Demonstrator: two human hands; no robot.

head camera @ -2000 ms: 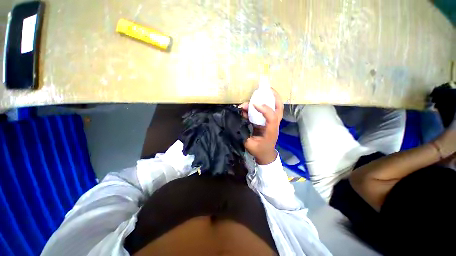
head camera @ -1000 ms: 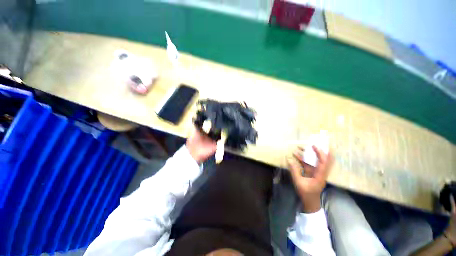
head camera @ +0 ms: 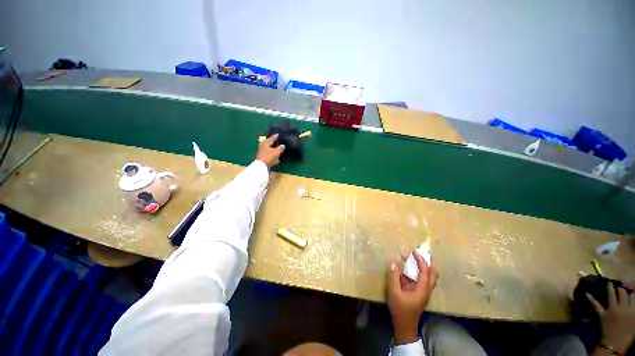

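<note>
My left hand (head camera: 271, 151) is stretched forward at the near edge of the green belt (head camera: 362, 154) and holds the black ornament (head camera: 289, 142), whose tan-gold ends stick out at its sides. The ornament is over or on the belt; I cannot tell if it bears weight there. My right hand (head camera: 411, 288) holds the white glue bottle (head camera: 418, 261) at the table's front edge, its yellow tip pointing up and away. A small white cap with a thin pin (head camera: 303, 192) and a yellow lighter (head camera: 292, 238) lie on the table.
A lidded mug (head camera: 147, 189) and a second white bottle (head camera: 201, 159) stand left on the tan table (head camera: 362, 208). The smartphone (head camera: 186, 222) is partly under my left sleeve. A red box (head camera: 342, 106) is behind the belt. At right, another person's hand (head camera: 616, 316) holds a black piece (head camera: 590, 295).
My left hand has moved forward with the ornament, from the table's front edge to the belt. My right hand still holds the glue bottle. The view has tilted up.
</note>
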